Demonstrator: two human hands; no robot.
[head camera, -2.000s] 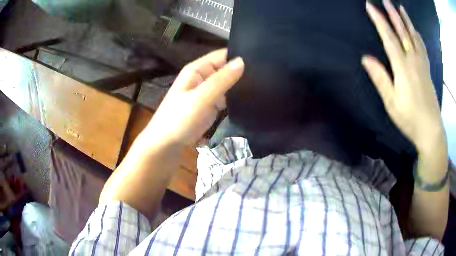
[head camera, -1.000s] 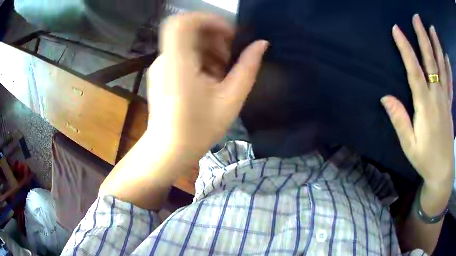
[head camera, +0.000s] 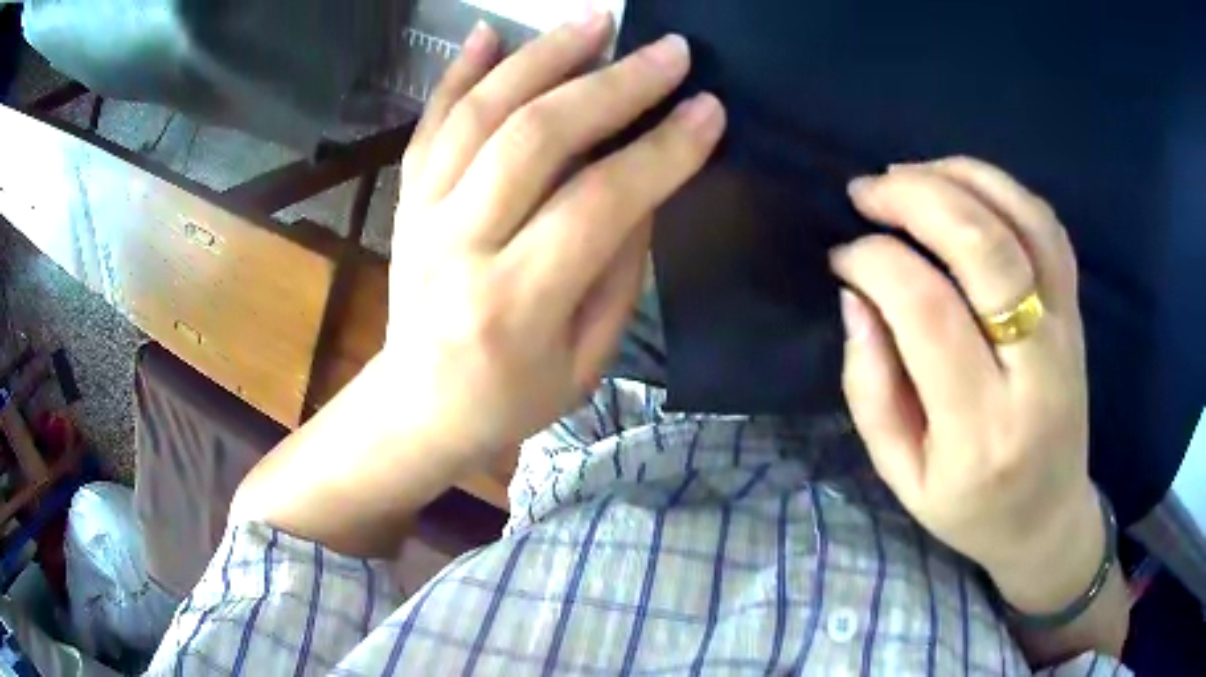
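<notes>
A large, smooth, dark blue-black panel (head camera: 794, 79) lies in front of me and reaches down to my shirt. A browner, blurred area (head camera: 747, 245) shows on it between my hands; I cannot tell if it is a separate patch. My left hand (head camera: 509, 245) lies over the panel's left edge, fingers spread and fingertips on the fabric, its thumb mostly hidden. My right hand (head camera: 972, 364), with a gold ring, is on the panel to the right. Its fingers are curled, with thumb and index tips close together; whether cloth is pinched between them is unclear.
A grey marked strip (head camera: 421, 60) shows behind my left fingers. Wooden furniture (head camera: 199, 278) and dark frame bars stand at left, with grey-green cloth (head camera: 172, 53) above. A brown cloth (head camera: 199, 476) hangs below, beside a white bag (head camera: 113, 569) on the floor.
My right hand has moved left and nearer to me, its spread fingers now curled. My left hand has come down over the panel's left edge with its fingers extended.
</notes>
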